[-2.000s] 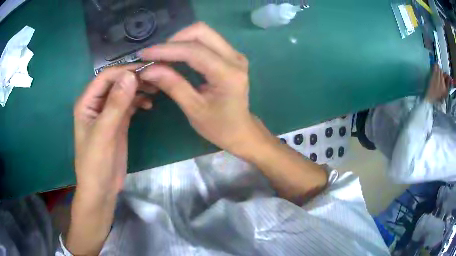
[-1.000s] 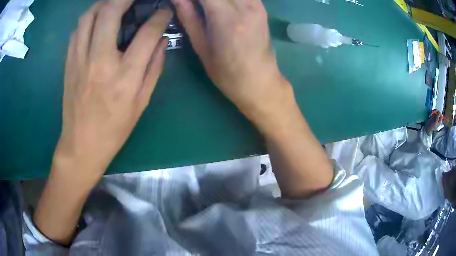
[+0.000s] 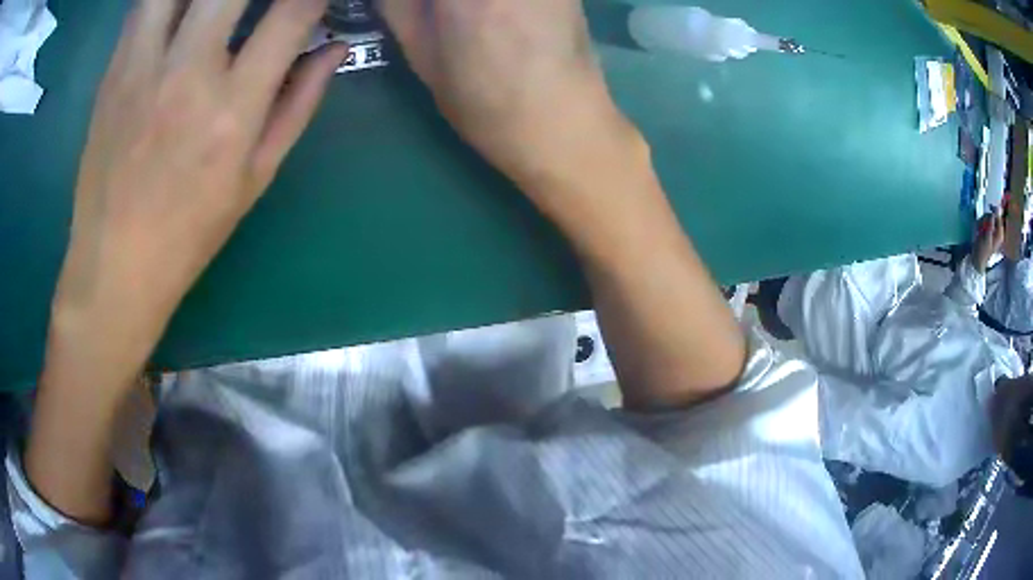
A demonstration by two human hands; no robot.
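Observation:
The black press base (image 3: 363, 53) shows only in part at the top edge, with raised lettering on its front edge. Part of a round black part (image 3: 349, 14) shows on it between my hands. My left hand (image 3: 187, 108) lies at the left side of the base, its fingers spread and partly cut off by the top edge. My right hand (image 3: 498, 79) is at the right side of the base, its fingertips cut off or hidden. I cannot tell whether either hand holds anything small.
A white needle bottle (image 3: 691, 32) lies on the green bench (image 3: 453, 272), its needle pointing right. A crumpled wipe (image 3: 20, 54) is at the far left. Cards (image 3: 936, 93) lie at the right. Another person in a pale smock (image 3: 895, 363) is at the right.
My hands have parted from their fingertip pinch around a thin silvery piece and moved up to the press base. The view has shifted, and the base is now mostly out of the picture.

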